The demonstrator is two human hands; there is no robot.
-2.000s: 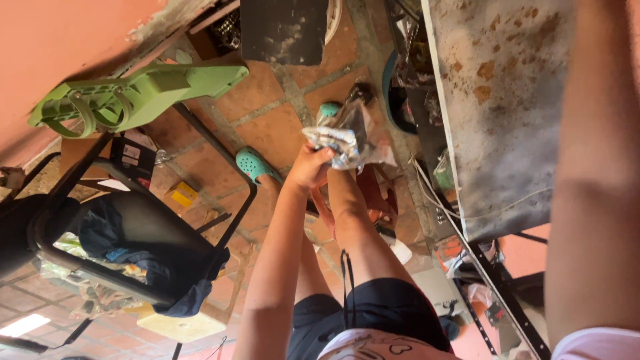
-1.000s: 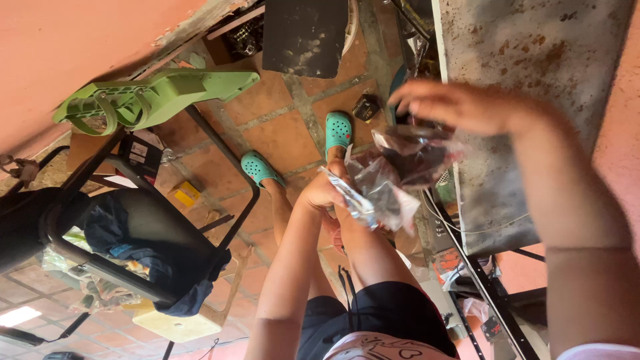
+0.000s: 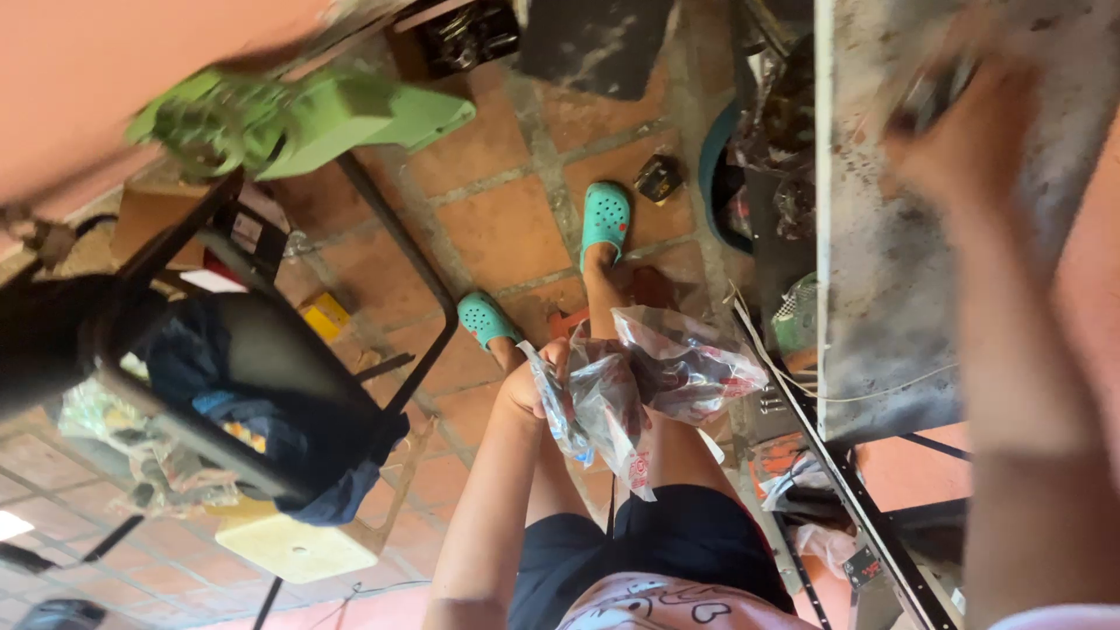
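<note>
My left hand (image 3: 535, 383) is closed on several crumpled clear plastic bags (image 3: 612, 394) with red print, held above my legs. One bag spreads to the right and looks dark inside. Over the stained grey tabletop (image 3: 901, 350) at the upper right is my right hand (image 3: 971, 131), blurred by motion. Its fingers are around a small dark object (image 3: 936, 92) with a shiny edge; blur hides what it is.
A black-framed chair (image 3: 411, 254) with dark cloth stands at left, below a green plastic item (image 3: 350, 114). A small black box (image 3: 659, 178), a yellow box (image 3: 325, 317) and a blue tub (image 3: 713, 184) are on the tiled floor. A cream stool (image 3: 297, 547) is lower left.
My right hand has moved from beside the bags up and right, over the grey tabletop, and now holds a small dark object. My left hand still grips the bags.
</note>
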